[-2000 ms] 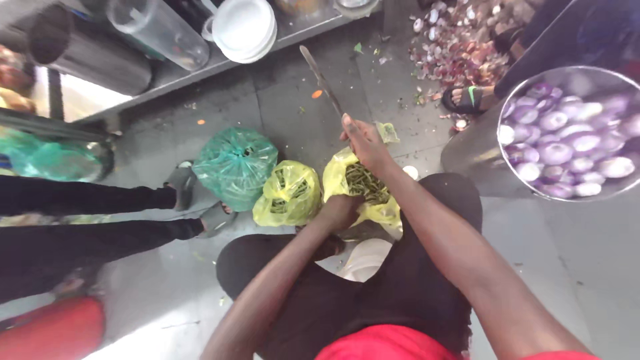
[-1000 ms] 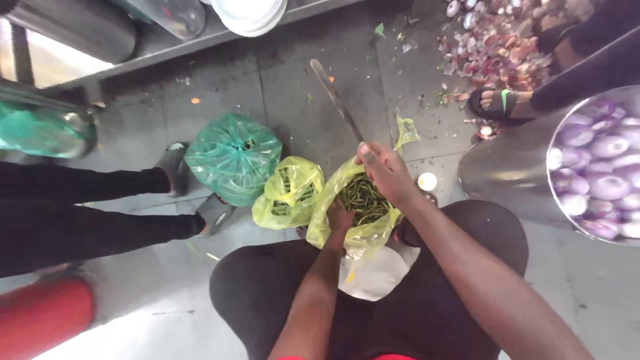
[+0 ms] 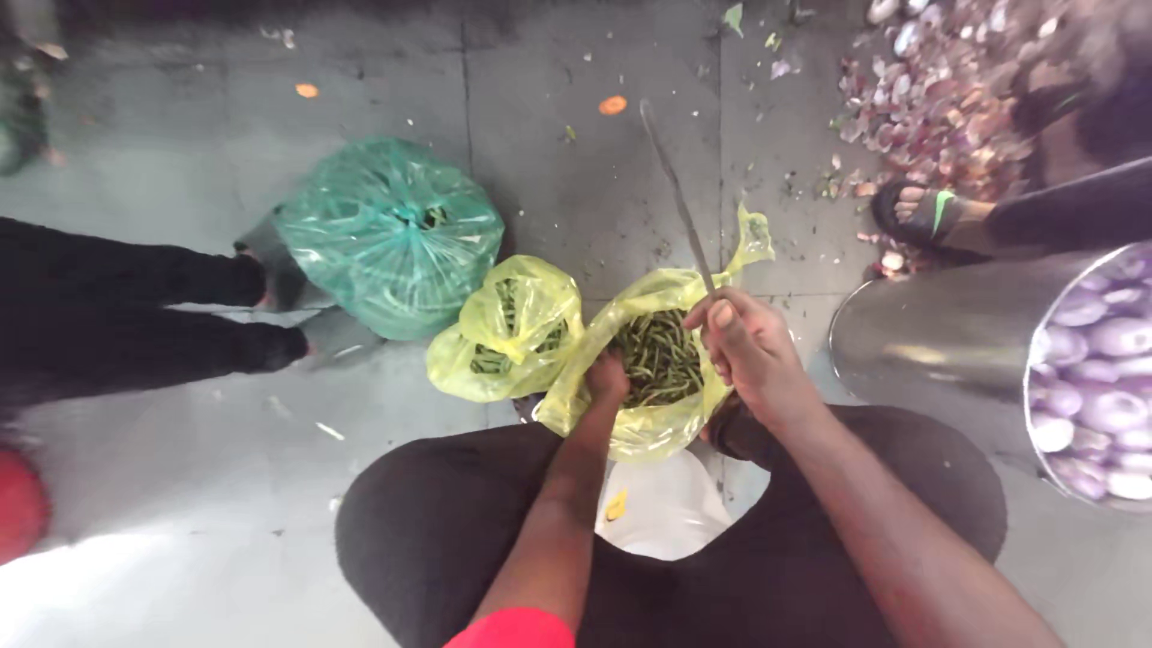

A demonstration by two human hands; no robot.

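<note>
My right hand (image 3: 751,355) grips a long thin knife (image 3: 677,193), its blade pointing up and away over the floor. Below that hand an open yellow plastic bag (image 3: 657,432) holds many thin green bean-like pods (image 3: 661,355). My left hand (image 3: 607,378) reaches inside this bag at its left side; the fingertips are hidden, so what they hold cannot be told. A second yellow bag (image 3: 504,346) with green pieces inside touches the open one on the left. Behind it stands a larger tied green plastic bag (image 3: 391,238). A white container (image 3: 666,508) lies between my legs.
A metal pot (image 3: 945,328) full of peeled purple onions (image 3: 1111,337) stands at the right. Onion skins (image 3: 945,99) cover the floor at the upper right, beside a person's sandalled foot (image 3: 927,211). Another person's legs (image 3: 135,306) reach in from the left. A red object (image 3: 18,504) is at the left edge.
The view has moved, and the shelf with containers seen earlier is out of it. My right hand still holds the knife, and my left hand remains in the open yellow bag.
</note>
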